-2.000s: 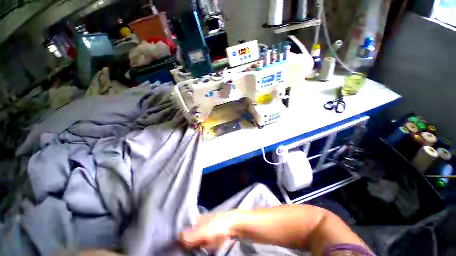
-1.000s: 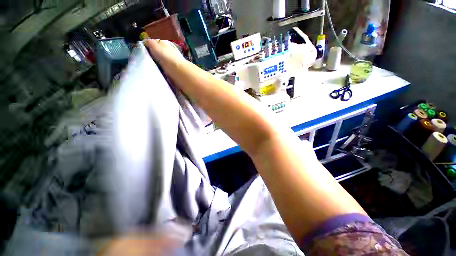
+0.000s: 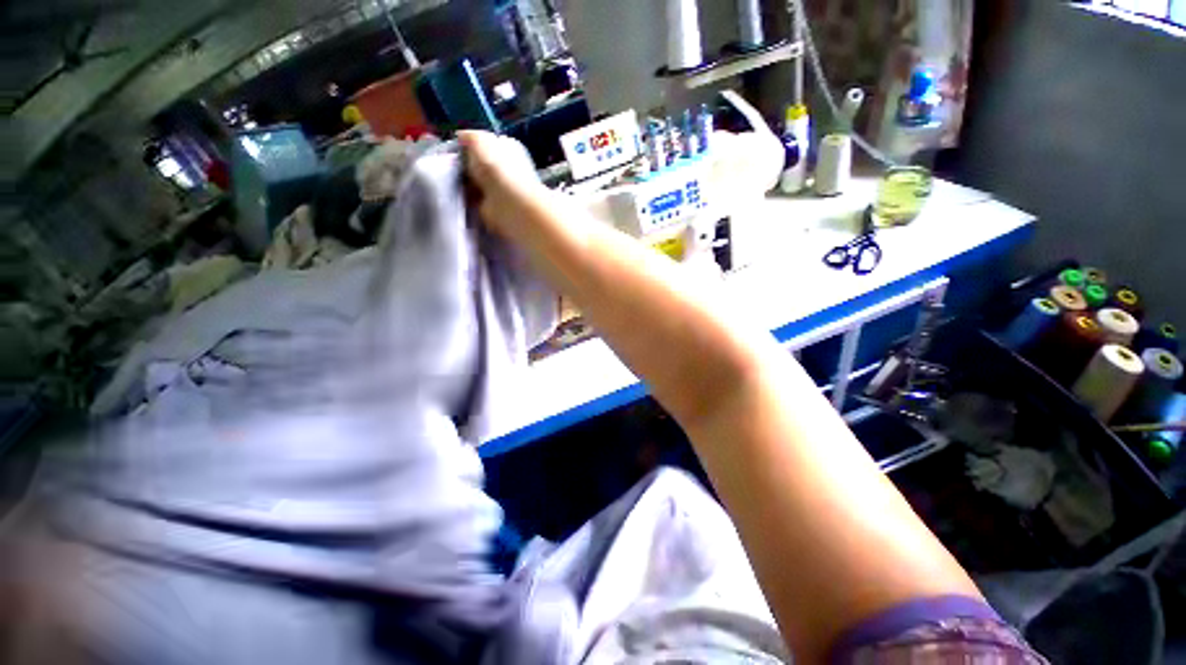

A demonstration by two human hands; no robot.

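Note:
The large grey fabric (image 3: 325, 429) is spread and blurred from the left and lower left up to my right hand. My right hand (image 3: 488, 169) is raised in front of the sewing machine's left part and is closed on the fabric, lifting it. My left hand (image 3: 46, 591) is only a skin-coloured blur at the lower left edge; its fingers cannot be made out. The white sewing machine (image 3: 670, 201) stands on the table, with its needle area hidden behind my right arm. Paler cloth (image 3: 676, 559) lies over my lap.
The white table (image 3: 813, 273) has a blue edge. On its right are black scissors (image 3: 855, 252), a thread cone (image 3: 832, 165) and a bottle with yellow-green liquid (image 3: 904, 195). Coloured thread cones (image 3: 1109, 379) stand in a dark crate at right. More cloth (image 3: 208, 279) is piled behind left.
My right hand has gone from low over my lap to raised near the machine, lifting the fabric. The fabric has been pulled off the needle area and now spreads left. The left-hand blur has moved left.

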